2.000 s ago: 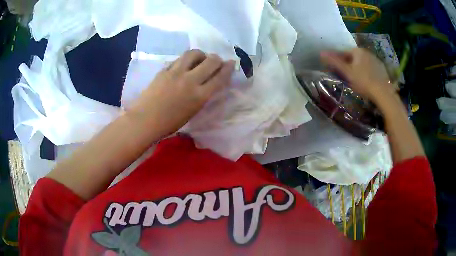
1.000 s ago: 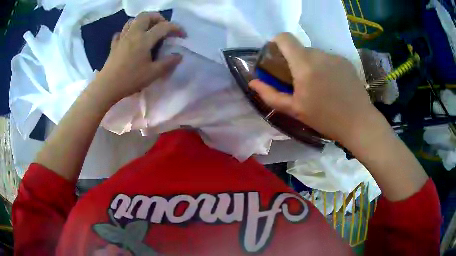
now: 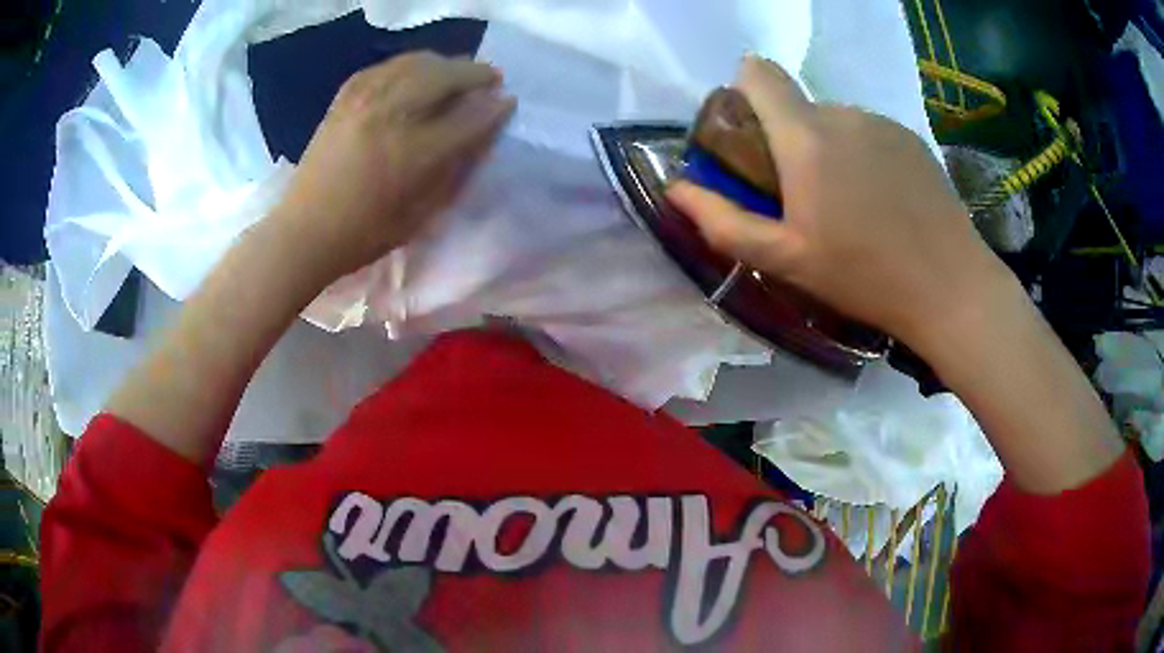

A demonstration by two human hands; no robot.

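The white garment (image 3: 549,230) lies spread over the board, its near edge pinkish and ragged close to the red shirt. The navy board (image 3: 338,79) shows through an opening at upper left. My right hand (image 3: 868,211) is shut on the brown and blue handle of the steam iron (image 3: 696,242). The iron's pointed tip faces upper left, and its body rests on or just above the cloth. My left hand (image 3: 396,160) is slightly blurred on the white cloth, left of the iron. Its fingers are bent together; whether they pinch the cloth is hidden.
A pale table cover (image 3: 275,396) shows below the garment. Bunched white cloth (image 3: 881,453) lies in a yellow wire basket (image 3: 913,549) at lower right. A yellow coiled hose (image 3: 1037,163) and yellow bars (image 3: 951,89) are at right.
The iron, earlier at the right, was brought left onto the garment in my right hand. My left hand moved left, and its spread fingers have since drawn together.
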